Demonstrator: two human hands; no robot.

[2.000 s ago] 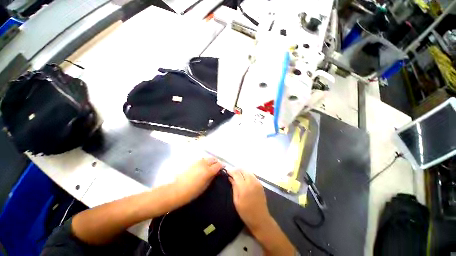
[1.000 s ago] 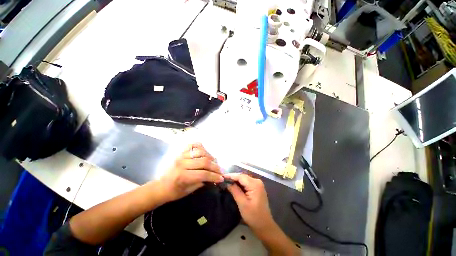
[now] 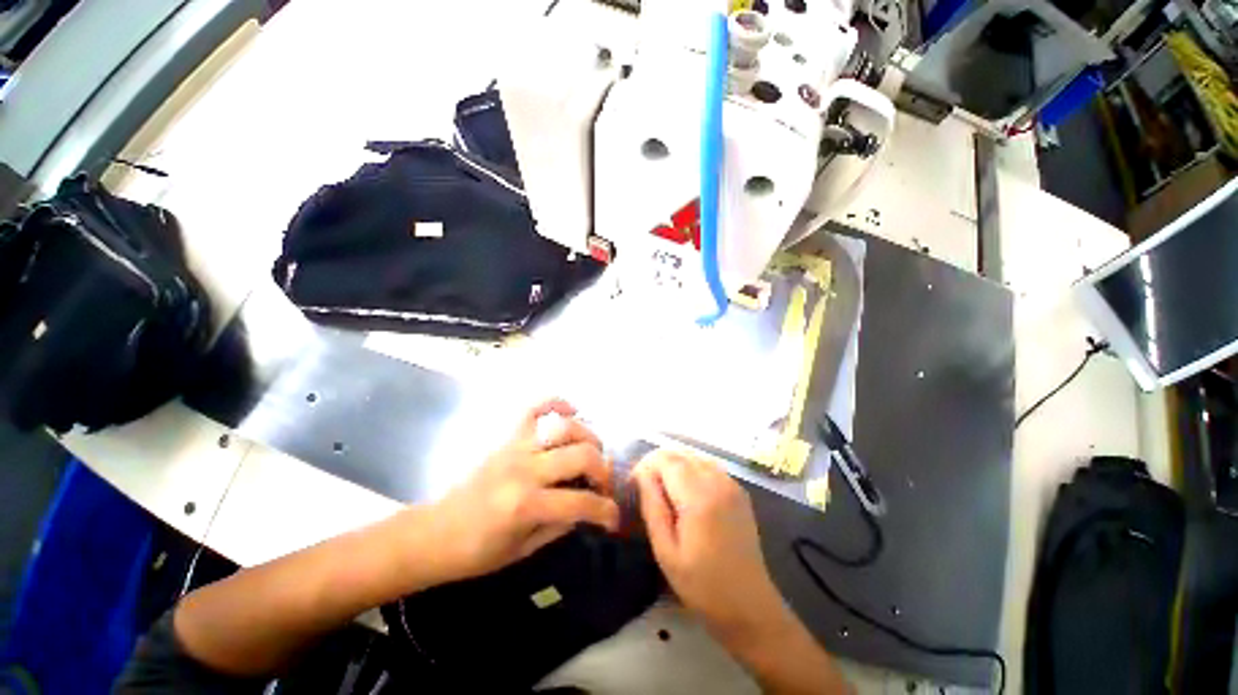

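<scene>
A black bag panel [image 3: 564,618] with a small pale label lies at the table's front edge, nearest my body. My left hand [image 3: 543,482] pinches the panel's upper edge from the left, fingers bent. My right hand [image 3: 692,523] closes on the same edge from the right, its fingers close to the left ones. What lies between the fingertips is mostly hidden and blurred by glare; a strap end cannot be made out. The white sewing machine head [image 3: 686,170] with a red logo stands beyond the hands; its needle area is lost in glare.
Black machined pieces [image 3: 407,258] lie left of the machine. A black stack [image 3: 95,312] is at far left. A blue tube [image 3: 711,163] hangs before the head. A taped guide sheet [image 3: 811,367], a corded dark tool [image 3: 853,466], a monitor [image 3: 1178,292] and a black bag [image 3: 1107,584] are right.
Both hands stay at the panel's edge; the fingers have shifted and the right hand is now more curled. The view has moved, so the machine shows nearer the top. The panel remains at the front edge.
</scene>
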